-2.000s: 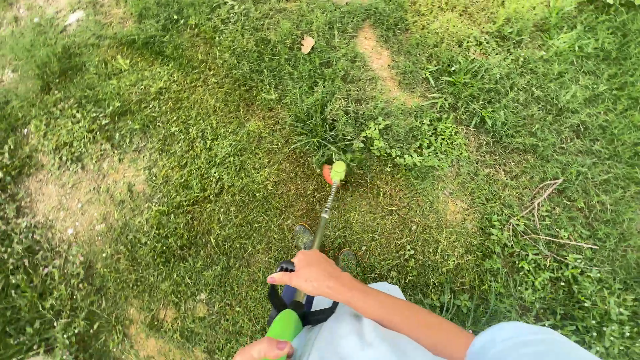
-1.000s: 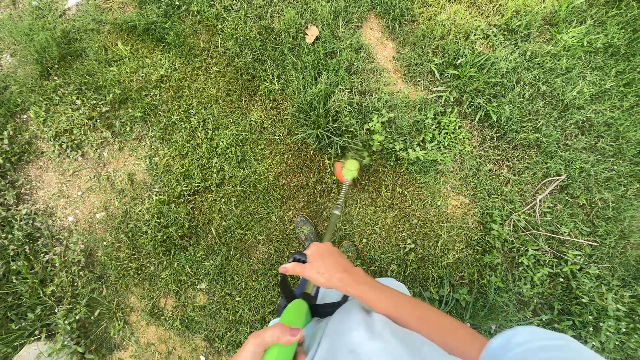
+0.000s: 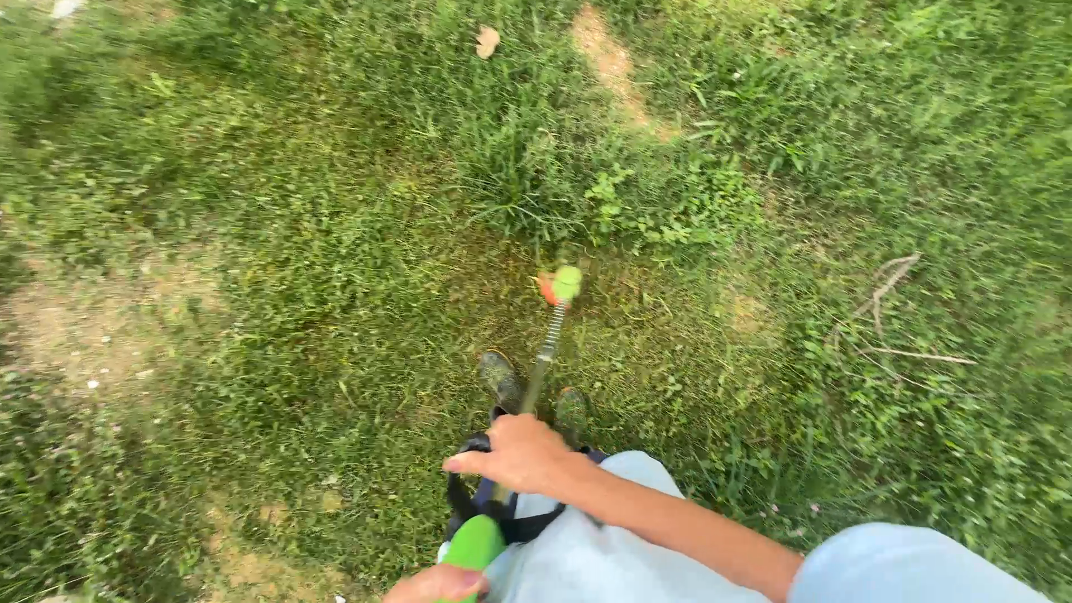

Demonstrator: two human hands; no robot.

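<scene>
A string trimmer with a bright green handle runs upward through the middle of the view. My left hand holds this handle at the bottom edge, partly cut off. Farther up, my right hand is closed around the grip area by the black loop handle, its thumb pointing left. Beyond it, the metal shaft with a coiled section leads to the yellow-green trimmer head, beside which an orange part shows. The head is low over short grass, just below a taller grass tuft, and slightly blurred.
My two shoes stand on the grass, either side of the shaft. Dry twigs lie to the right, a dry leaf at the top. Bare soil shows at the left and near the top. Low leafy weeds grow right of the tuft.
The trimmer head has swung slightly right and then slightly back left in front of my shoes. Both hands have kept their hold.
</scene>
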